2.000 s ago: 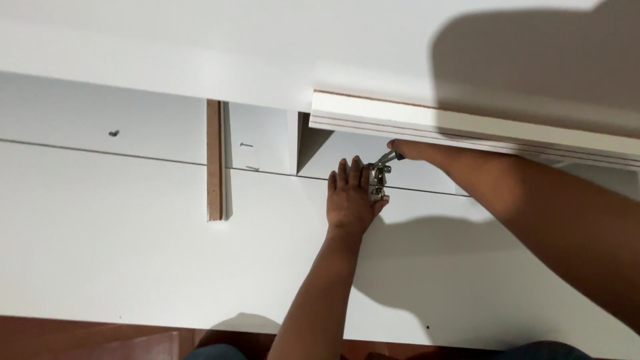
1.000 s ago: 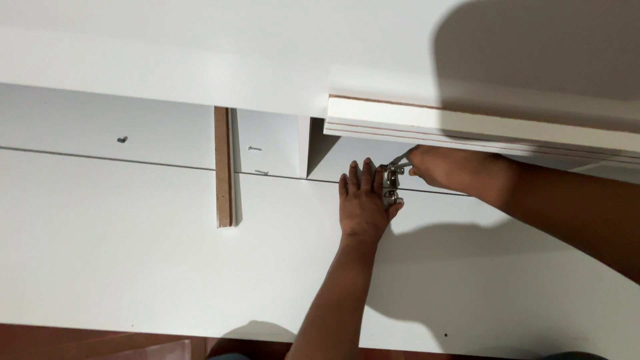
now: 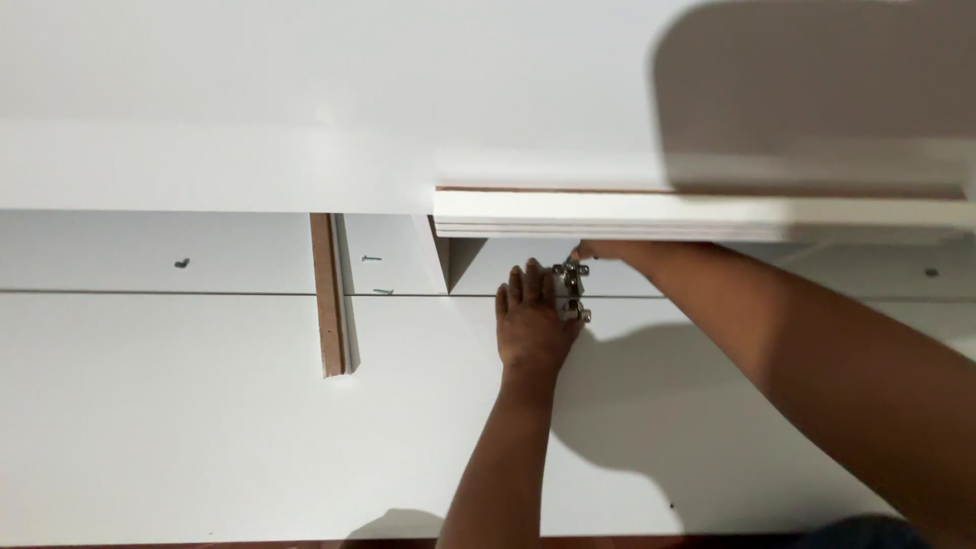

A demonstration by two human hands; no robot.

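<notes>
A metal cabinet hinge (image 3: 573, 286) lies across the thin seam between two white panels. My left hand (image 3: 532, 320) lies flat at its left side, fingers extended, the thumb by the hinge's lower end; it appears to steady the hinge against the panel. My right hand (image 3: 595, 250) is at the hinge's upper end, partly hidden under the edge of a white board (image 3: 579, 207). Its fingertips seem pinched on something small and thin that I cannot make out. Two screws, one (image 3: 371, 258) above the other (image 3: 383, 291), lie left of the hands.
A narrow strip with a brown raw edge (image 3: 328, 305) crosses the seam on the left. Beyond it is a small dark fitting (image 3: 182, 263). An upright white divider (image 3: 433, 252) stands between the screws and my left hand. A large white panel (image 3: 229, 99) spans the top.
Both hands stay at the hinge, with only slight movement of the right hand. The screws and the strip lie as before.
</notes>
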